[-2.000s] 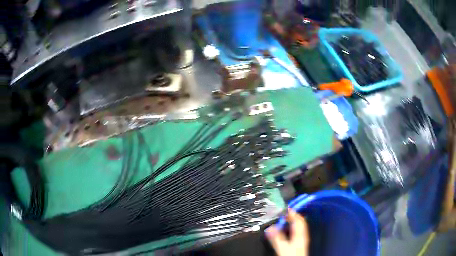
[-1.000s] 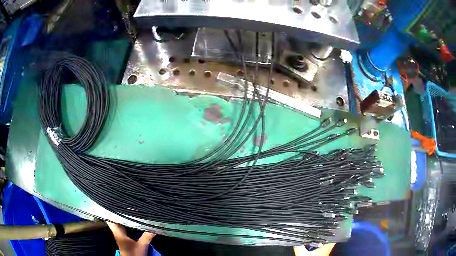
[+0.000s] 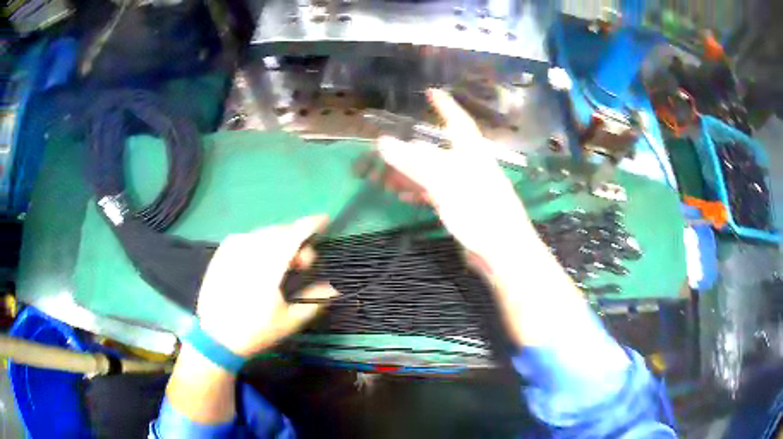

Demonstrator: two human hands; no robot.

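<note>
Many black cables lie side by side across the green mat, with their connector ends fanned out at the right. Their looped bundle is at the left, tied with a pale band. My left hand, with a blue wristband, is closed around cables at the left-middle. My right hand is over the mat's back edge near the press, its lower fingers curled on a few blurred dark cables that run towards my left hand. One finger points up. The cable ends near the mould are hidden or blurred.
The shiny upper platen hangs over the press bed. A light blue basket and an orange-handled tool are at the right. A blue bin and a tan pole are at the lower left.
Both hands have come up from the mat's front edge onto the cables. The cables that rose into the press are now partly covered by my right hand.
</note>
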